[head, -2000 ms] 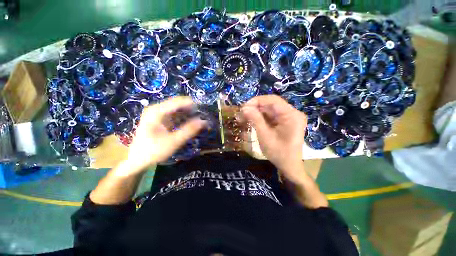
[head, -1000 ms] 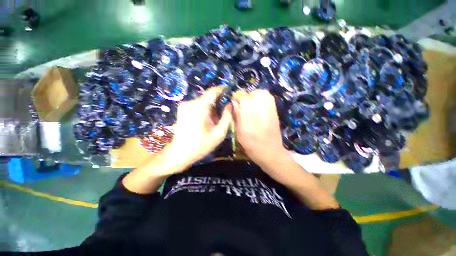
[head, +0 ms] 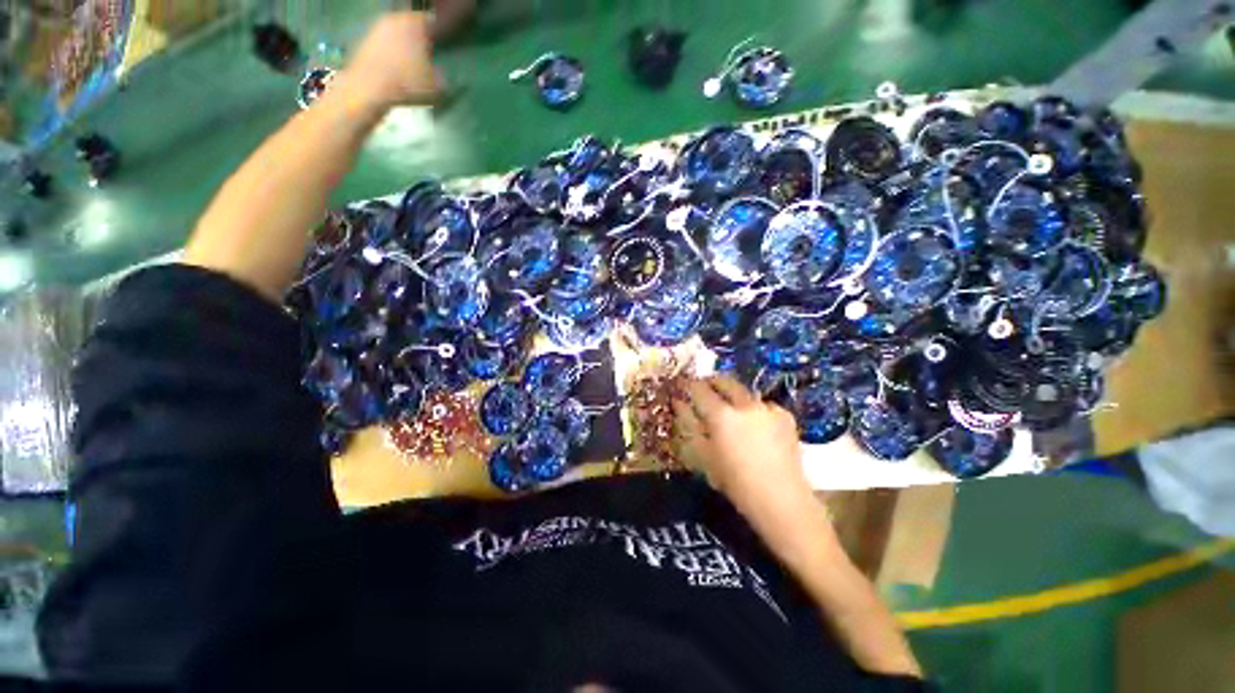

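My left hand (head: 390, 65) is stretched out at the upper left, over the green belt. It is blurred, and I cannot tell whether it holds anything. My right hand (head: 748, 431) has its fingertips bent down at the right side of the small coppery parts (head: 656, 414); what is between the fingers is too small to see. Black round units with shiny blue insides (head: 802, 247) lie heaped across the bench, with pale leads. Several smaller blue discs (head: 542, 452) sit at the near edge, beside a dark flat pad (head: 597, 401). Reddish small parts (head: 436, 425) lie left of them.
The green belt (head: 474, 129) runs along the far side, with spaced units (head: 557, 81) on it, one close beside my left hand. Cardboard (head: 1178, 271) lies at the bench's right end. A pale bag (head: 1192, 481) is at the right edge.
My hands were together over the middle of the bench. My left hand has moved far up and left over the belt; my right hand has moved down and right to the coppery parts. The view has shifted.
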